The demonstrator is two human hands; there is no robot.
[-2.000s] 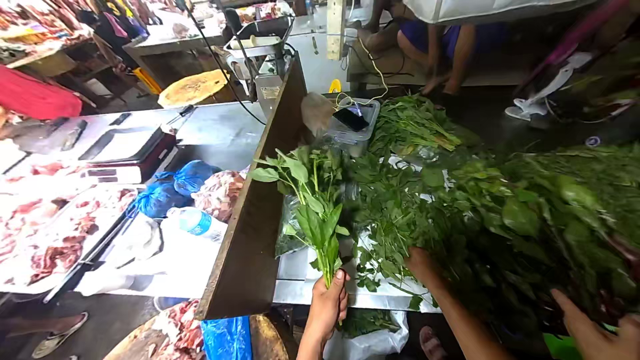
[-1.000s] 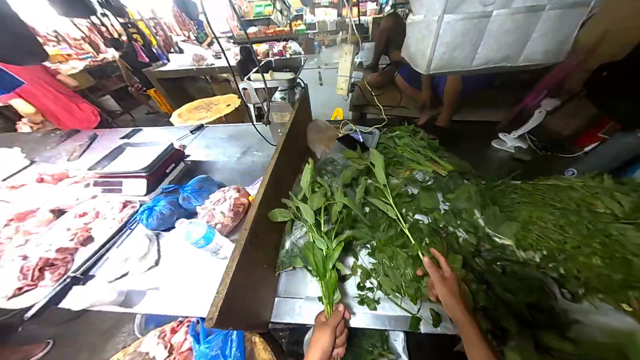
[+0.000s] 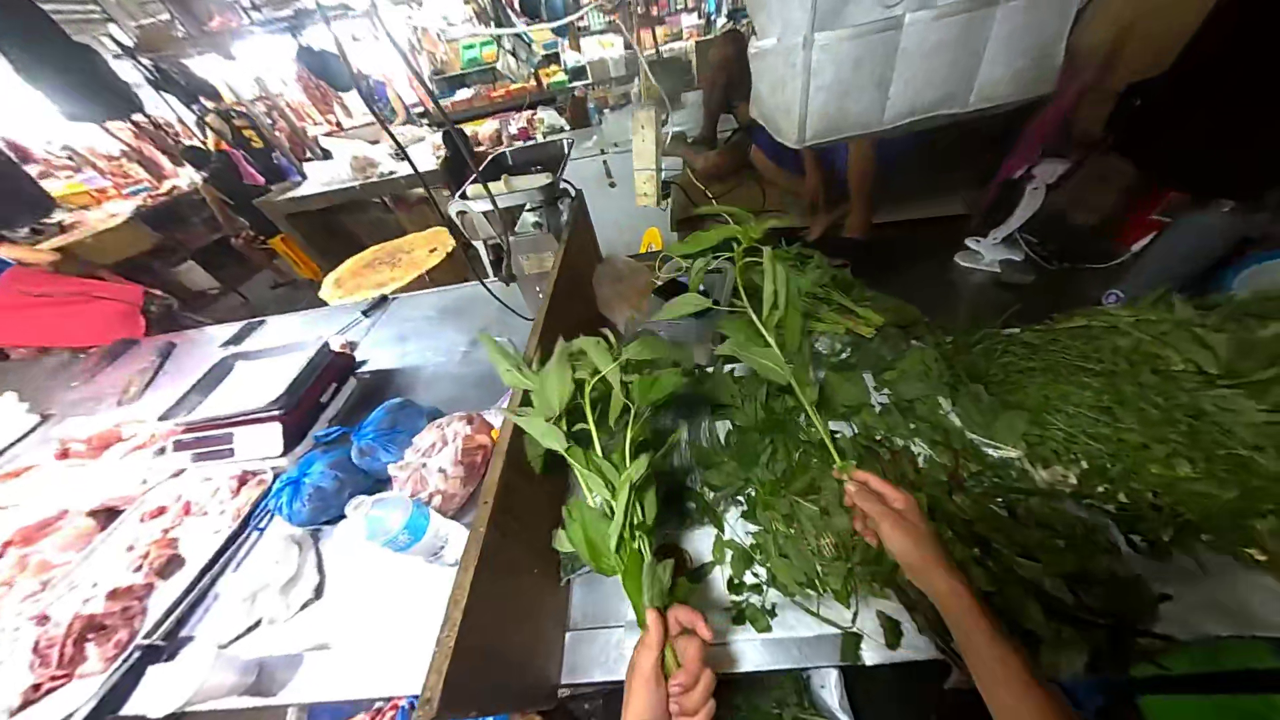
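Observation:
My left hand (image 3: 672, 665) is closed around the stems of a bunch of leafy greens (image 3: 605, 450), held upright beside a wooden partition (image 3: 520, 530). To the right, my right hand (image 3: 885, 515) pinches the lower end of a single leafy stem (image 3: 770, 340), which leans up and to the left over the stall. Under and behind both hands, loose leafy greens (image 3: 800, 500) are heaped on a metal-topped counter (image 3: 600, 650). A larger pile of finer greens (image 3: 1120, 400) spreads to the right.
Left of the partition are a weighing scale (image 3: 260, 400), blue plastic bags (image 3: 320, 485), a plastic bottle (image 3: 405, 527) and raw meat (image 3: 100, 620). A round wooden block (image 3: 388, 265) stands behind. Another person's legs (image 3: 850, 185) show beyond the greens, near a white fan-like object (image 3: 1010, 225).
My right hand, low among the greens two seconds ago, has come up with a single stem. My left hand keeps hold of its bunch. The view has tilted upward.

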